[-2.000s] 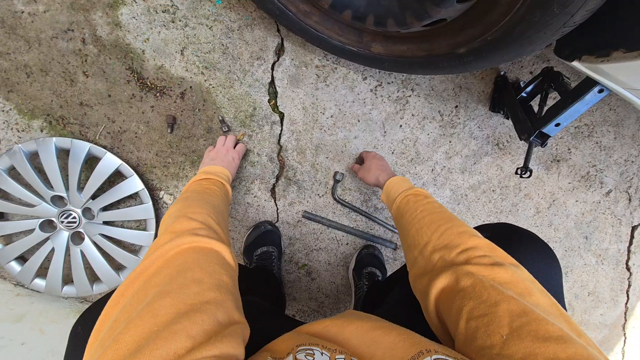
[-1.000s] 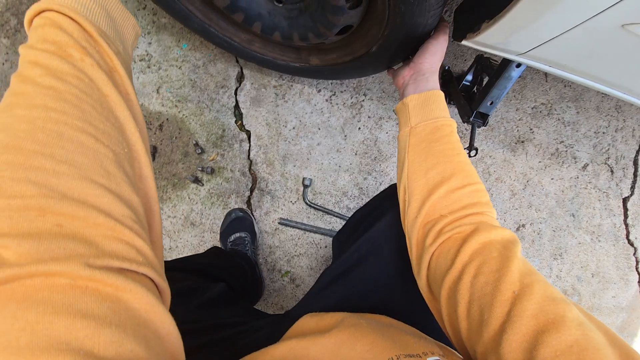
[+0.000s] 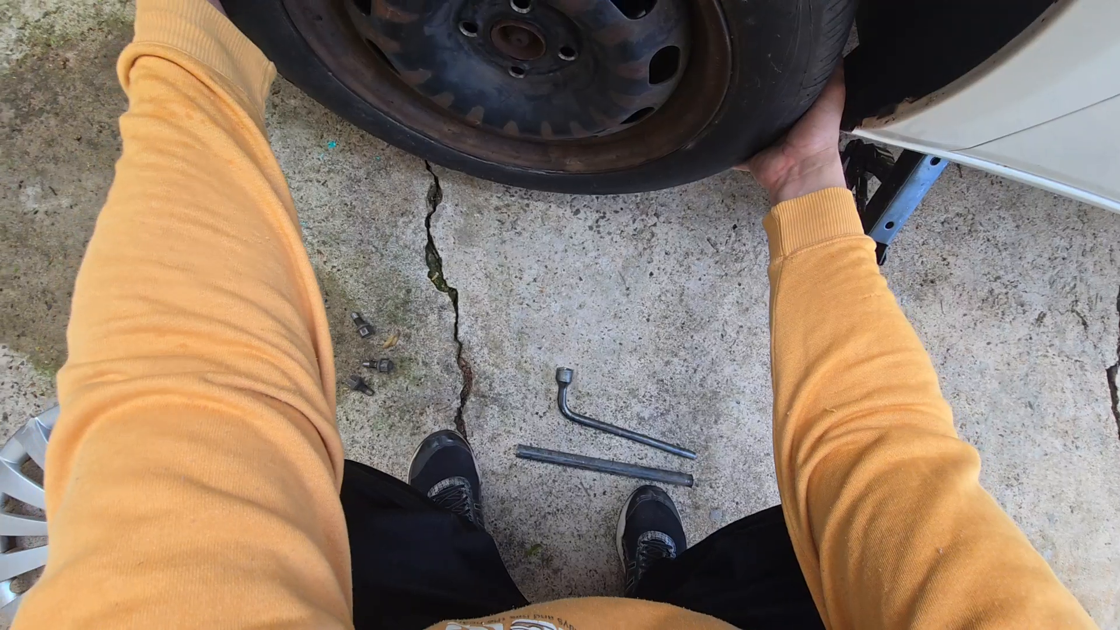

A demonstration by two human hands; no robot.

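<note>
A car wheel (image 3: 525, 157), a black tyre on a rusty steel rim, fills the top middle; its bolt holes show no bolts. My right hand (image 3: 809, 149) grips the tyre's lower right side, its fingers hidden behind the tread. Of my left hand only a sliver shows at the top edge, by the tyre's left side; its grip is hidden. Below the wheel, an L-shaped wheel wrench (image 3: 612, 428) lies on the concrete just above a straight metal bar (image 3: 604, 465). Several wheel bolts (image 3: 378, 365) lie beside my left sleeve.
A scissor jack (image 3: 906, 199) stands under the sill of the white car body (image 3: 1024, 114) at the right. Part of a silver hubcap (image 3: 22, 525) shows at the left edge. My shoes (image 3: 652, 529) are below the wrench and bar. A crack runs down the concrete.
Two seconds ago both hands were near the ground, the left by the bolts. My right hand has since moved up to the tyre's right side, and my left arm now reaches the top left.
</note>
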